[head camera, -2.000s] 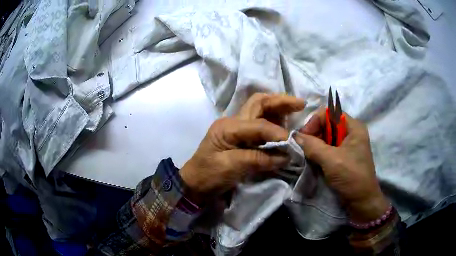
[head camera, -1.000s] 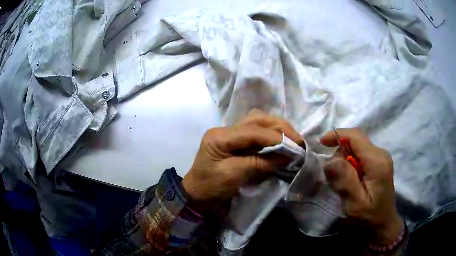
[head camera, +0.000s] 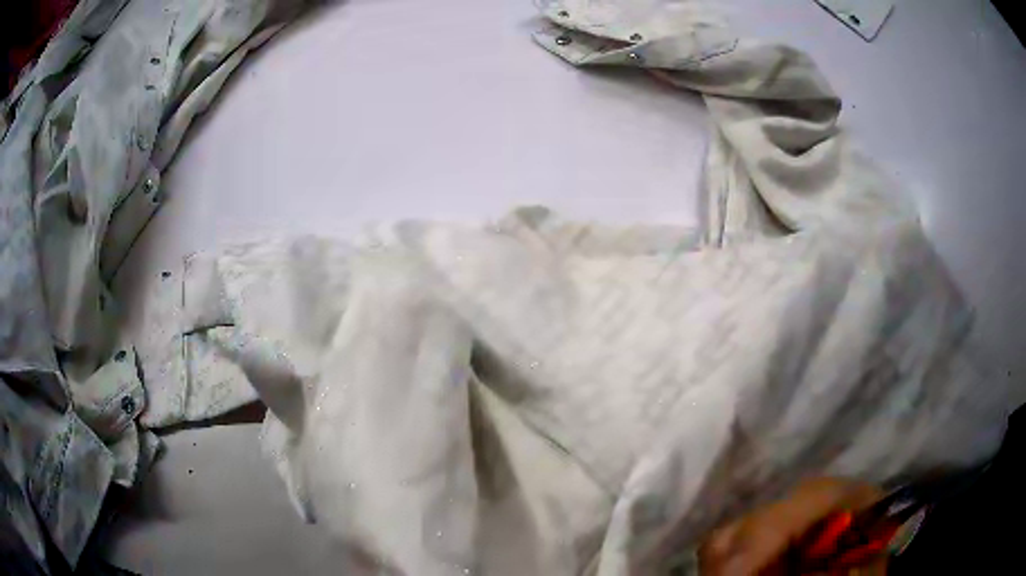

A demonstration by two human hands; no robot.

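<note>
A pale grey-white jacket (head camera: 675, 326) lies across the table, its body bunched and slightly blurred towards me. One sleeve (head camera: 765, 124) reaches to the back, with a cuff (head camera: 596, 43) bearing dark snaps. My right hand (head camera: 804, 529) is at the bottom right, blurred and cut off by the picture's edge. It holds orange-red thread snips (head camera: 844, 540) against the palm, with dark blades pointing right. Whether its fingers also hold cloth is hard to tell. My left hand is not in view.
The white table (head camera: 428, 124) has a curved-looking edge. A heap of similar pale garments (head camera: 79, 225) with snaps lies along the left. A small pale cloth corner with a snap (head camera: 861, 16) shows at the top right. Dark areas lie beyond the table at the right.
The view has shifted and the jacket is spread differently, with its cuff now at the back. My left hand has left the picture. My right hand has moved down to the bottom edge.
</note>
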